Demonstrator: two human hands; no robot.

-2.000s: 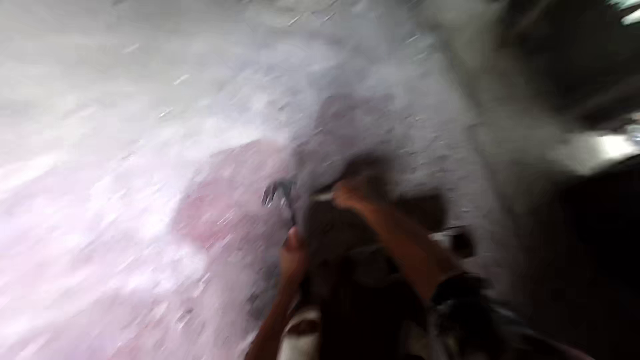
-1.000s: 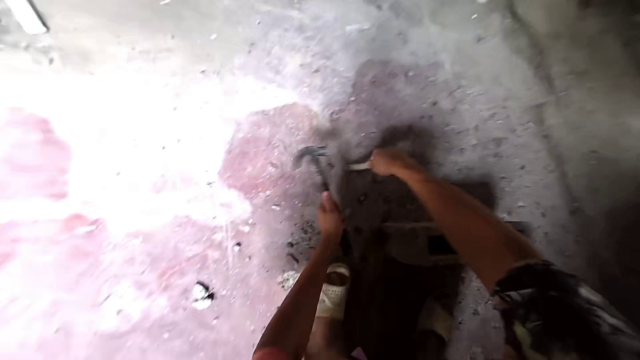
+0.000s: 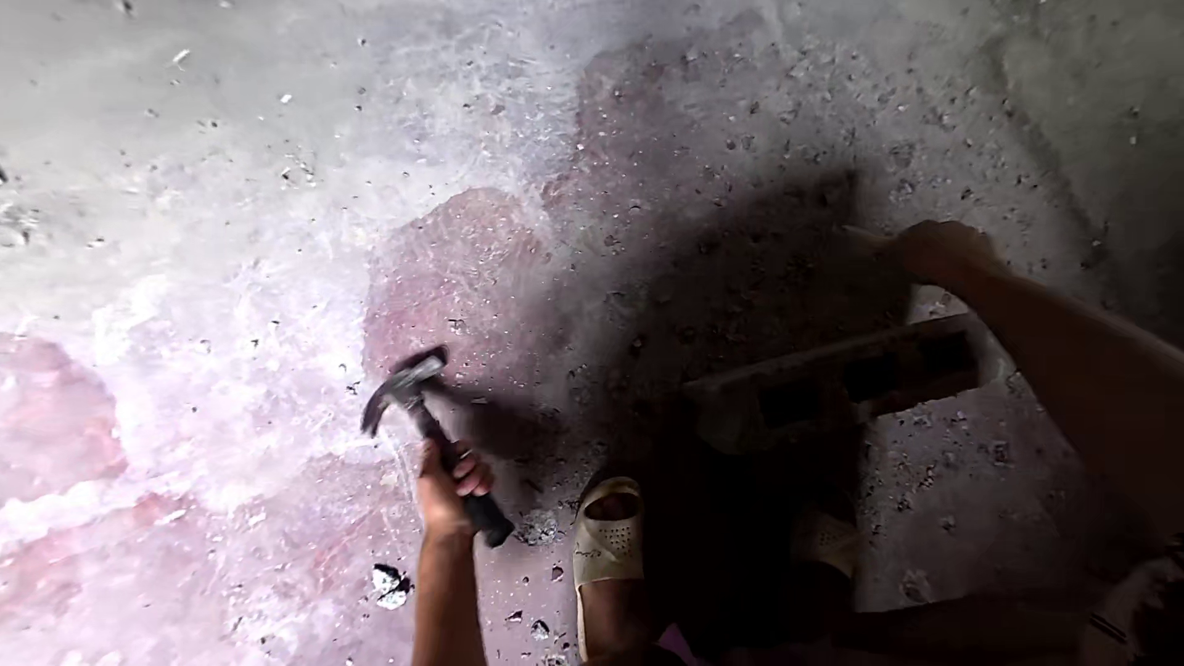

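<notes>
My left hand (image 3: pixel 450 490) grips the black handle of a claw hammer (image 3: pixel 407 379), whose metal head points up and left over the pinkish floor (image 3: pixel 462 277). At the right, in shadow, my right hand (image 3: pixel 943 252) is closed on a thin, pale tool (image 3: pixel 865 237) that sticks out to the left; its kind and far end are too dark to tell. Below that hand, a hollow block (image 3: pixel 837 370) with square openings lies across the dark area in front of my feet. The two hands are far apart.
A light perforated sandal (image 3: pixel 609 536) is on my left foot, and another sandal (image 3: pixel 823 541) shows dimly in shadow. Chips and grit are scattered over the rough floor. A pale lump of rubble (image 3: pixel 390 585) lies left of my left forearm.
The hands have moved apart: the right hand with its thin tool is farther right, away from the hammer in my left hand. The hollow block shows more fully.
</notes>
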